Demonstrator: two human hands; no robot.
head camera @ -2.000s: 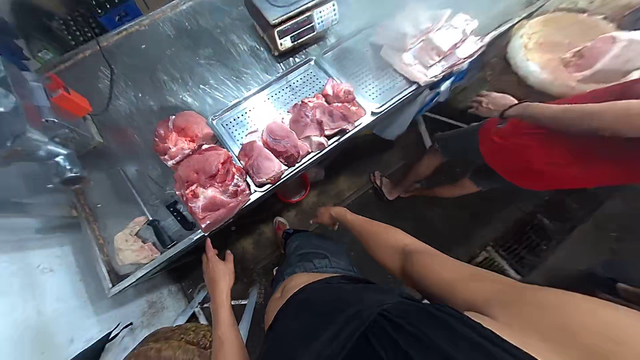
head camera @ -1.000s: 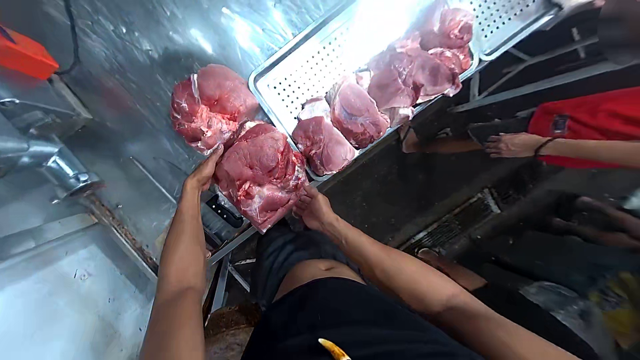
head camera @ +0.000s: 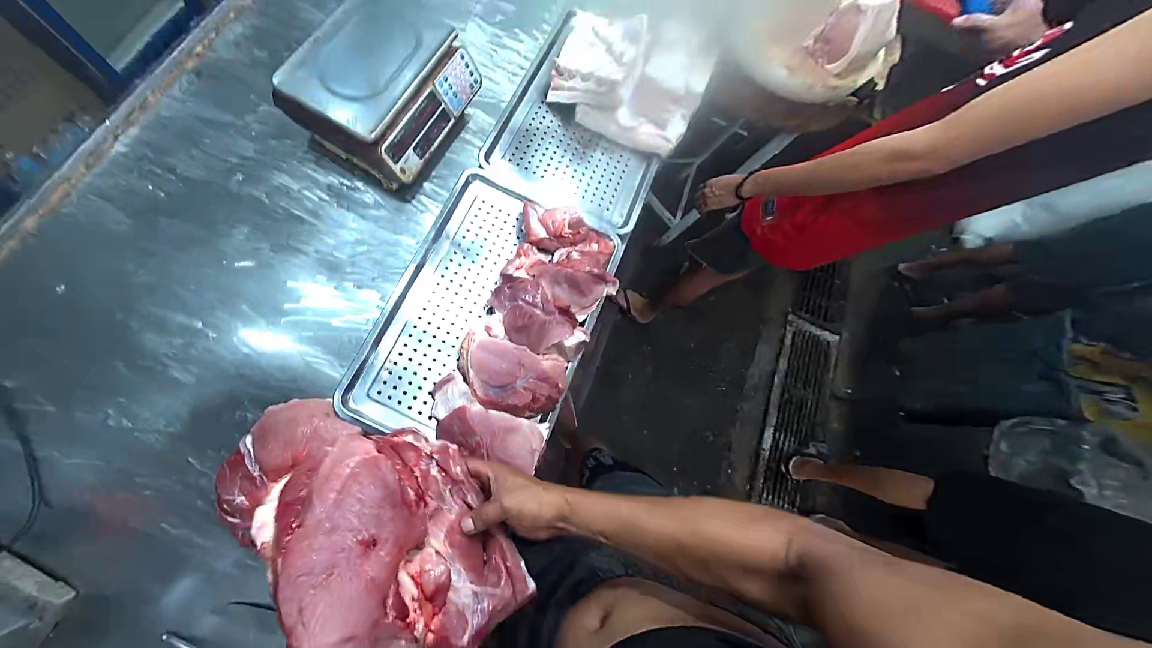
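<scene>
My right hand (head camera: 519,506) grips the edge of a large slab of raw meat (head camera: 351,531) at the lower left, thumb on top and fingers at its upper right side. My left hand is out of sight. A second raw cut (head camera: 301,432) lies behind the slab, partly covered by it. Just above, a perforated metal tray (head camera: 423,306) holds several raw meat pieces (head camera: 513,373) along its right side. The nearest piece (head camera: 495,432) lies close to my right hand.
A digital scale (head camera: 378,85) stands on the metal table (head camera: 180,288). Another perforated tray (head camera: 576,162) carries pale slabs (head camera: 630,85). A person in a red garment (head camera: 837,225) stands at the upper right. A floor drain grate (head camera: 796,405) and other people's legs are at the right.
The large slab, between both my hands a second ago, now partly covers the cut beside it. My left hand has gone out of view. The view has shifted, bringing in the scale.
</scene>
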